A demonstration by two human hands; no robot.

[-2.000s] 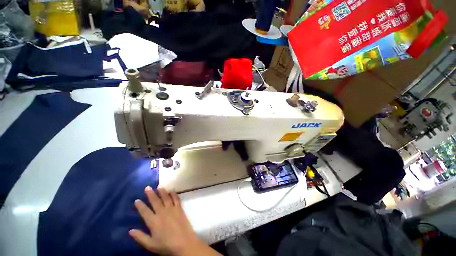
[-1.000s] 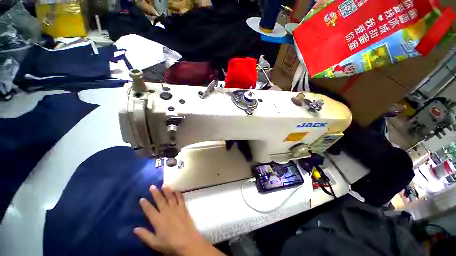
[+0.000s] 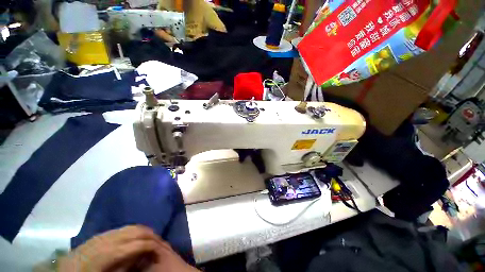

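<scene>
The navy cut panel [image 3: 135, 199] lies at the left of the white JACK sewing machine [image 3: 239, 125], its rounded end beside the needle area. Its lower part is raised and bunched, with a fold along its right side. My right hand [image 3: 125, 249] is blurred at the bottom edge, curled over the lower part of the panel and closed on it. Its fingertips are hidden. More blurred skin shows at the lower left, but I cannot tell whether it is my left hand. The needle and presser foot are barely visible under the machine head, behind the panel's edge.
Another long navy panel [image 3: 50, 167] lies at the left of the table [image 3: 69, 202]. Stacked navy pieces [image 3: 88, 90] are at the far left. A smartphone [image 3: 292, 188] with a white cable lies by the machine base. A red bag [image 3: 367, 40] hangs at upper right. A person's arm shows at the back.
My right hand was flat with spread fingers beside the needle area. It is now lower and further left, curled on the panel, whose lower part has risen and bunched. The view has tilted up slightly.
</scene>
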